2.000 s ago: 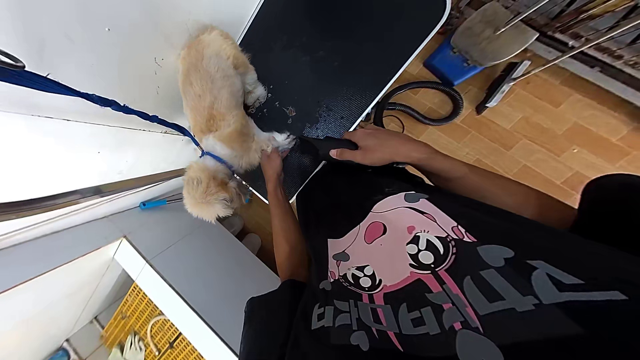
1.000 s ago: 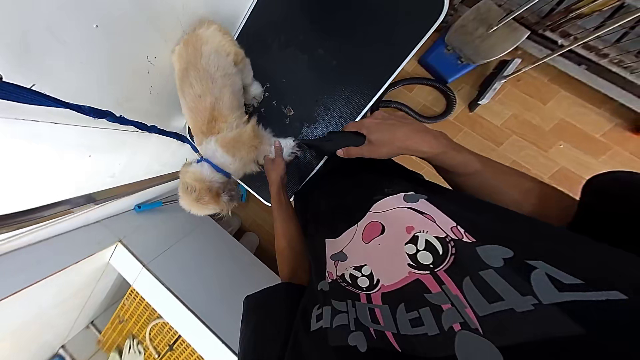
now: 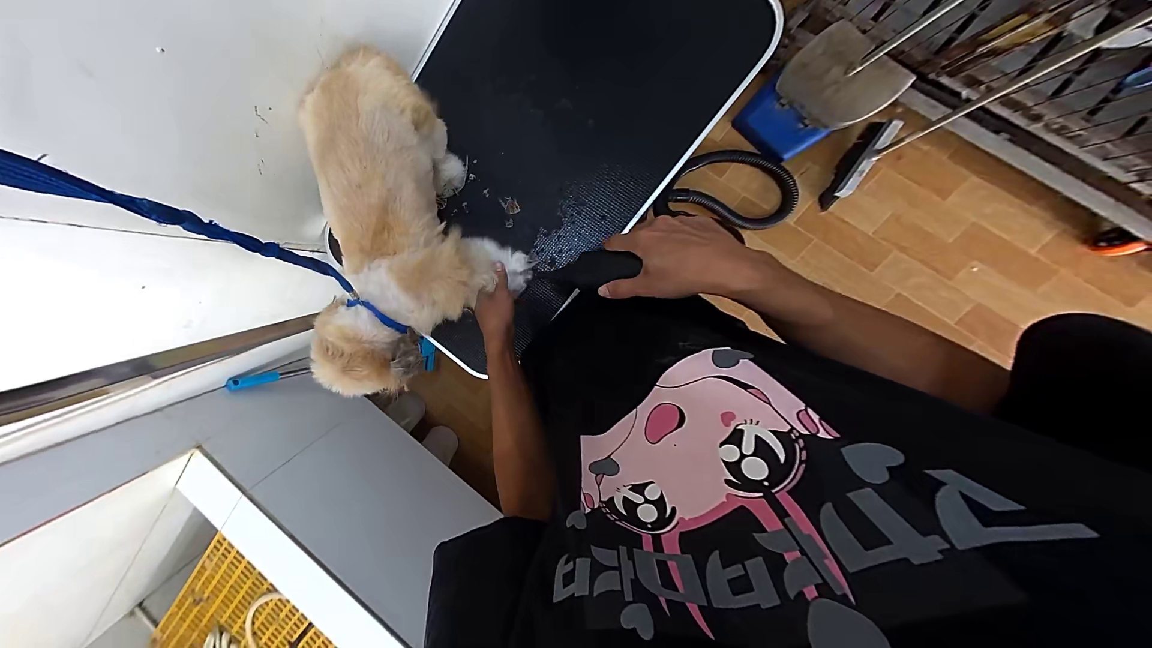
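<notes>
A cream and white dog (image 3: 369, 171) stands along the wall side of a black grooming table (image 3: 576, 99), its head over the table's end. A blue leash (image 3: 207, 229) runs from the left to its neck. My left hand (image 3: 495, 310) grips the dog's white front paw (image 3: 504, 261). In my right hand (image 3: 679, 256) is a black nozzle (image 3: 594, 268), its narrow end pointing at the paw and close to it. A black ribbed hose (image 3: 765, 175) loops beyond the table edge; where it meets the nozzle is hidden behind my hand. Small tufts of cut hair (image 3: 510, 206) lie on the tabletop.
At upper right a dustpan (image 3: 841, 76), a blue container (image 3: 778, 121) and a broom (image 3: 859, 162) stand on the tiled floor, near metal bars. A blue-handled tool (image 3: 265, 378) lies on the grey ledge at left. A yellow plastic grate (image 3: 234, 598) is at lower left.
The nozzle and my right hand have shifted a little, and more of the nozzle's length shows than two seconds ago. My left hand has kept its hold on the paw.
</notes>
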